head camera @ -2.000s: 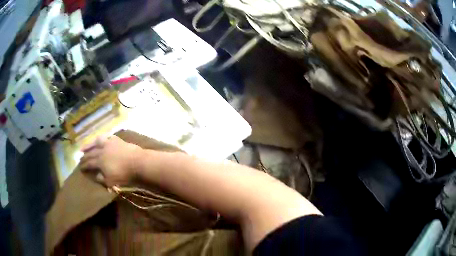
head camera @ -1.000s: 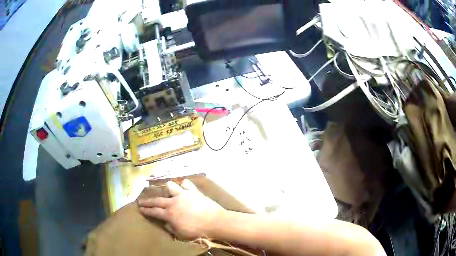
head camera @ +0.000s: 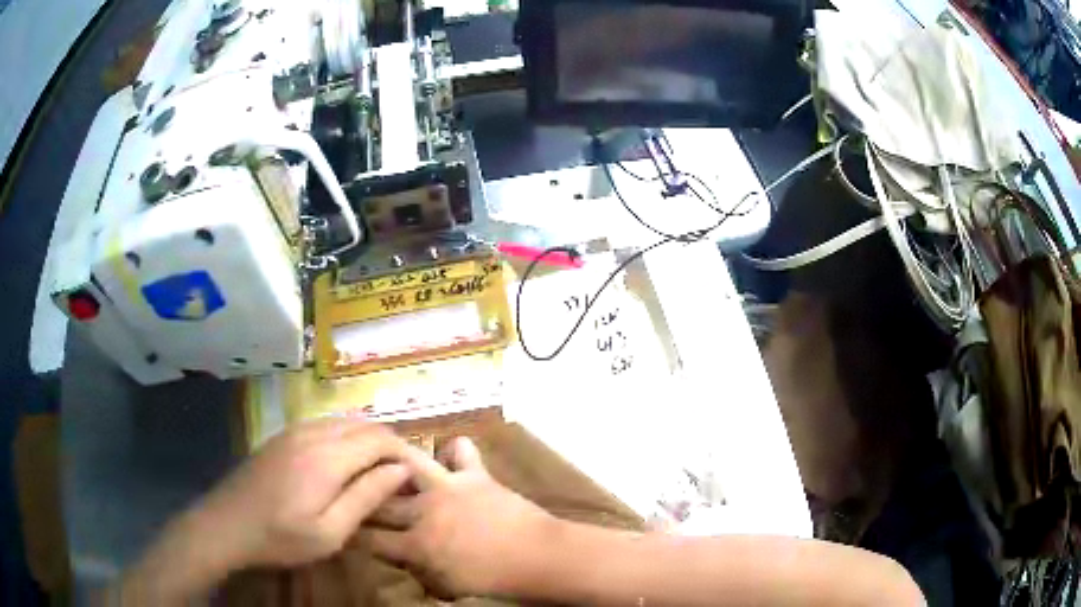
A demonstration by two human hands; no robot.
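Brown cloth [head camera: 551,477] lies at the front of the white table, its darker straight top edge just below the yellow template clamp [head camera: 413,318]. My left hand [head camera: 311,486] and my right hand [head camera: 456,528] meet on the cloth near this edge. Their fingers are bent and close together on the cloth; some fingertips overlap and are hidden. The clamp sits under the machine head, with handwriting along its top and a pale strip in its window. No cloth shows in the window.
The white sewing machine head [head camera: 202,285] stands at left. A black control panel [head camera: 670,59] is at the top. A pink-red tool [head camera: 539,254] and a thin black cord [head camera: 589,311] lie right of the clamp. Off-white cloth [head camera: 907,83] and brown cloth hang at far right.
My left hand has come into view and joined my right hand on the cloth. The cloth's top edge now lies squarer below the clamp. The view has also shifted.
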